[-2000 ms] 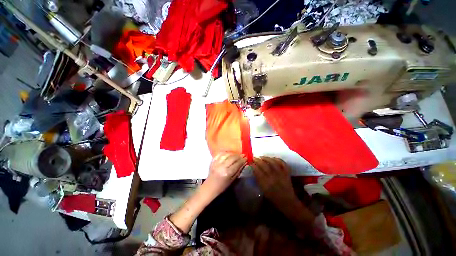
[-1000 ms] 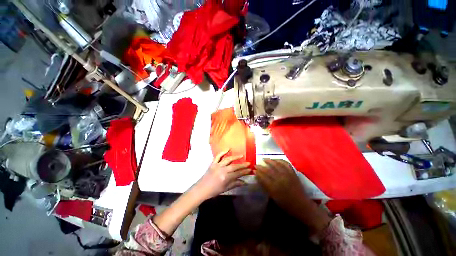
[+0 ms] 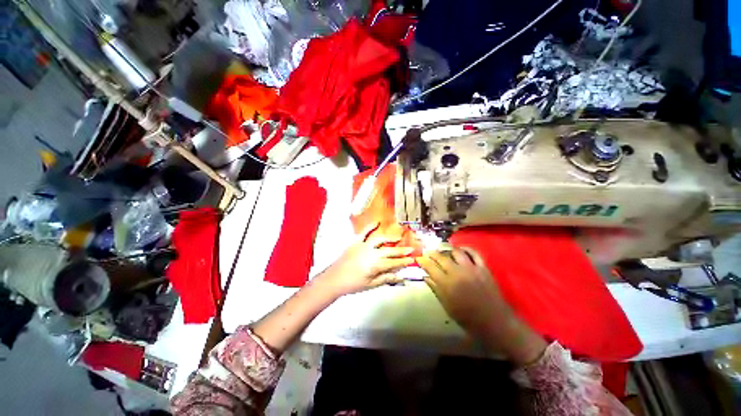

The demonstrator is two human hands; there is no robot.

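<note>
The small orange-lit panel [image 3: 375, 195] lies on the white table, its top beside the machine head's left end and its lower end under my hands. My left hand [image 3: 375, 262] lies flat on it with fingers spread. My right hand [image 3: 455, 280] is close to the presser foot [image 3: 431, 236], its fingertips bunched at the panel's right edge; whether they pinch it is hard to tell. The needle area is bright with glare. The large red panel [image 3: 561, 284] lies under the machine arm, partly behind my right hand.
Stacked red cut pieces [image 3: 297, 231] lie left of my left hand. A second red stack [image 3: 195, 264] hangs at the table's left edge. A red fabric heap [image 3: 345, 89] is behind the table. The machine head [image 3: 569, 179] spans the right. Small tools [image 3: 691, 296] lie far right.
The small panel has moved up past the needle area, with both hands following closer to the presser foot. The view has shifted, so the machine and table appear lower.
</note>
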